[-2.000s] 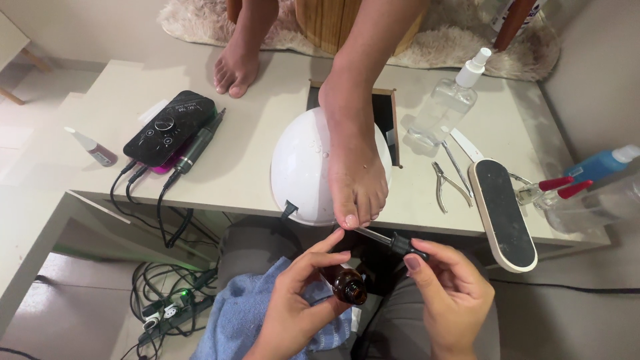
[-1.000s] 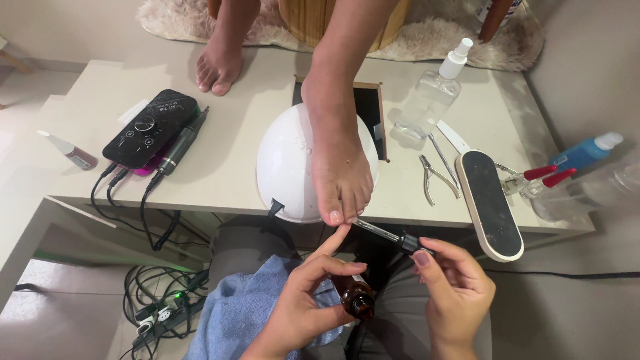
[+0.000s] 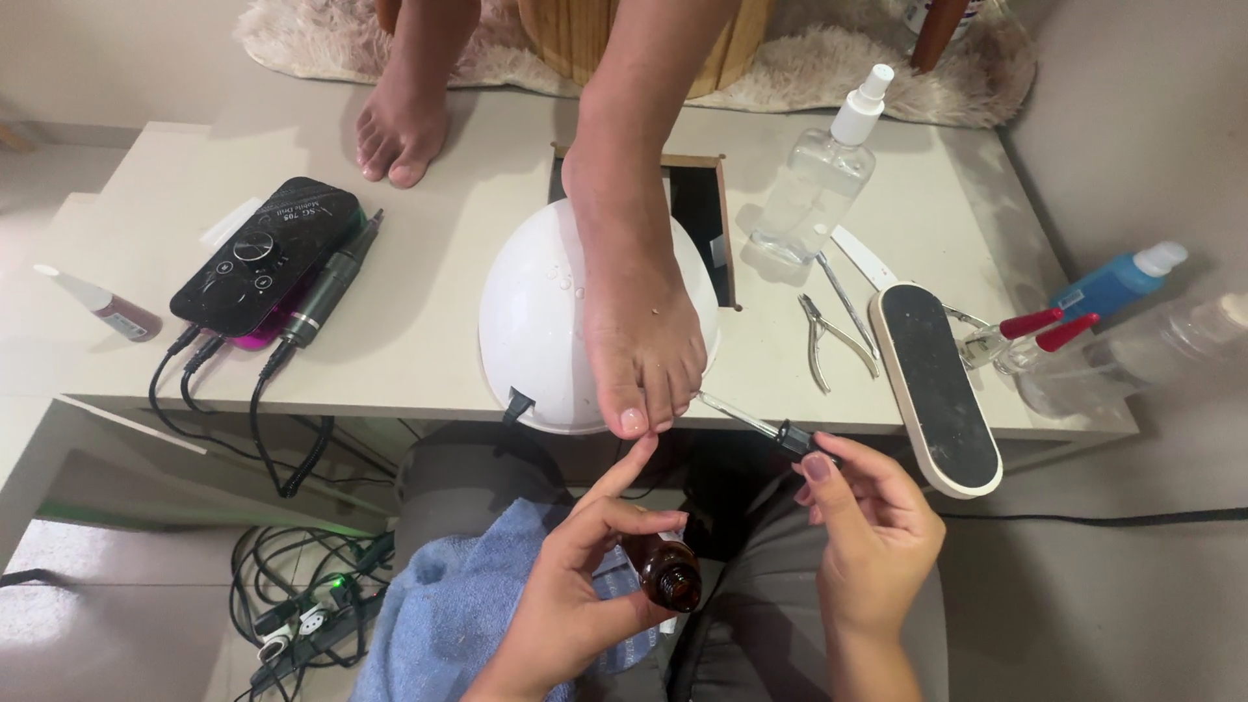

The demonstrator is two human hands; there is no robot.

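Observation:
My left hand holds an uncapped amber glass bottle, its threaded neck tilted towards me, and the index fingertip touches the big toe of another person's foot. In my right hand is a glass dropper with a black cap, pinched between thumb and fingers. The dropper's tip lies close to the smaller toes; whether it touches them I cannot tell. That foot rests over a white dome-shaped nail lamp. The person's other foot stands on the table's far side.
On the table are a nail drill unit with cables, a clear spray bottle, cuticle nippers, a foot file, a blue bottle and red-capped bottles. A blue towel lies on my lap.
The dropper's tip was at the big toe two seconds ago and has moved right to beside the smaller toes. My left hand still holds the amber bottle.

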